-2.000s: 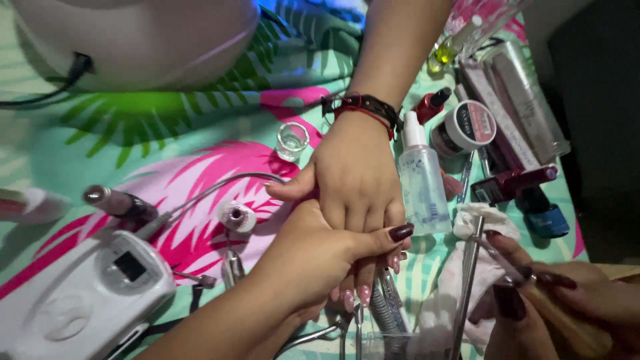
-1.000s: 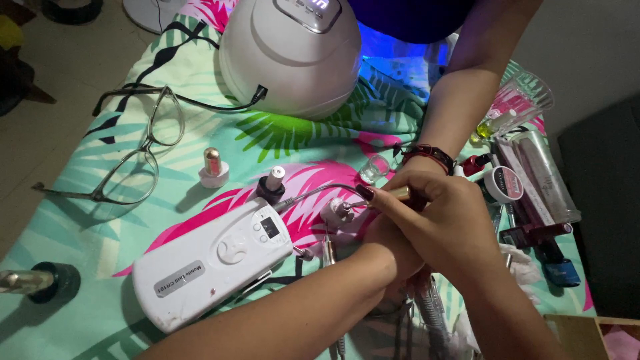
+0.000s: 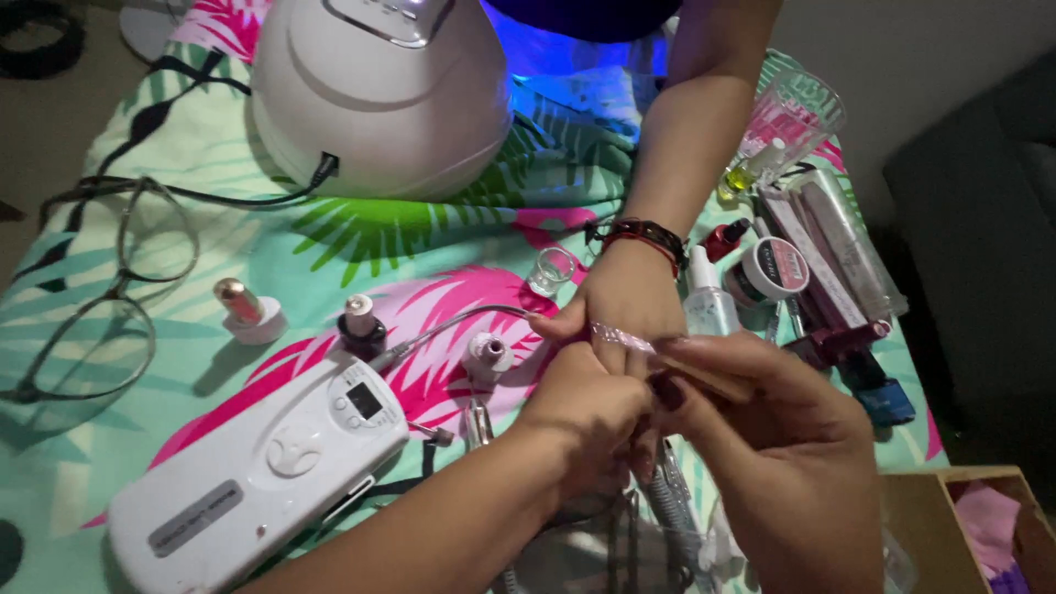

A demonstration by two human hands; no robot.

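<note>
My left hand (image 3: 582,412) is closed around the fingers of another person's hand (image 3: 631,293), whose wrist has a dark bracelet and a red cord. To its right my right hand (image 3: 767,429), with dark polished nails, pinches a thin, shiny pinkish stick-like tool (image 3: 623,337) between thumb and fingers. This tool lies across the back of the person's fingers; its far end and the fingertips are hidden. A small white bottle (image 3: 488,356), seemingly uncapped, stands left of the hands. Near it is a little glass cup (image 3: 551,272).
A white nail drill unit (image 3: 272,470) lies at lower left, eyeglasses (image 3: 120,289) at far left, and a white nail lamp (image 3: 388,107) behind. Polish bottles (image 3: 361,326), a jar (image 3: 769,271) and a clear bottle (image 3: 709,301) stand around. A wooden box (image 3: 932,528) is at lower right.
My right hand was by a white tissue at lower right, then came over the held hand, and now sits to its right with the shiny tool showing. My left hand keeps its hold. The view has shifted.
</note>
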